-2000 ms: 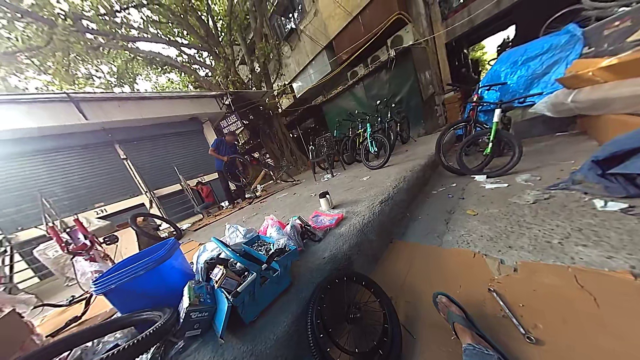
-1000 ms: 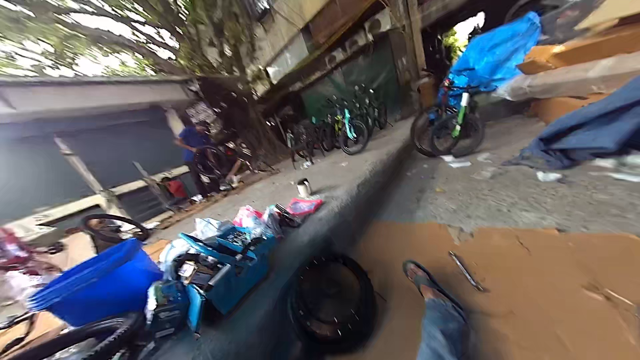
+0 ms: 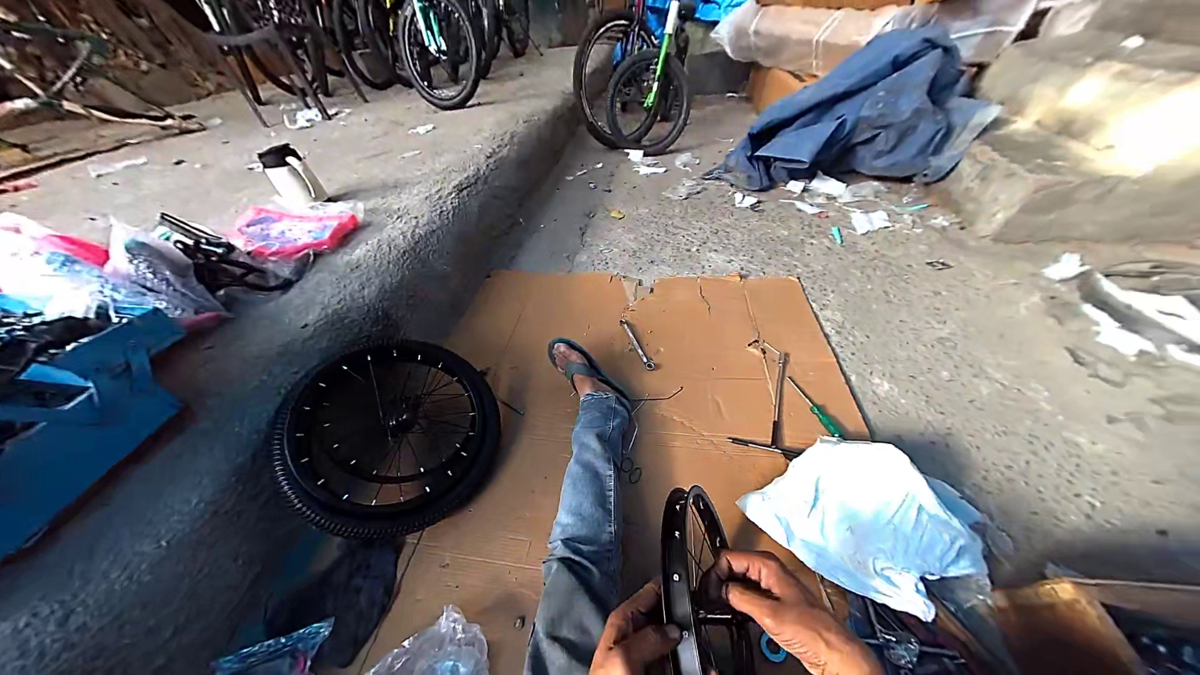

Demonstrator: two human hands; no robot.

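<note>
A black spoked bicycle wheel rim [image 3: 677, 572] without a tire stands upright between my hands at the bottom of the view. My left hand [image 3: 637, 633] grips the rim's left side, thumb on the edge. On the right, my right hand [image 3: 773, 605] has its fingers bent at the spokes near the rim; whether they pinch something small is hidden. A combination wrench [image 3: 638, 344] lies on the cardboard sheet [image 3: 712, 403] past my sandaled foot. Farther right are a metal T-shaped or Y-shaped wrench [image 3: 779, 398] and a screwdriver with a green handle [image 3: 817, 409].
Left of my leg lies a wheel with a black tire [image 3: 389, 436]. A white plastic bag [image 3: 872, 516] sits to the right. The raised curb [image 3: 394, 272] holds a blue toolbox [image 3: 84, 412] and a thermos jug [image 3: 292, 173]. Bicycles [image 3: 647, 94] and a dark blue cloth [image 3: 853, 108] are beyond.
The view has swung down and to the right. Both my hands and the bare rim are now in sight; neither earlier frame shows them.
</note>
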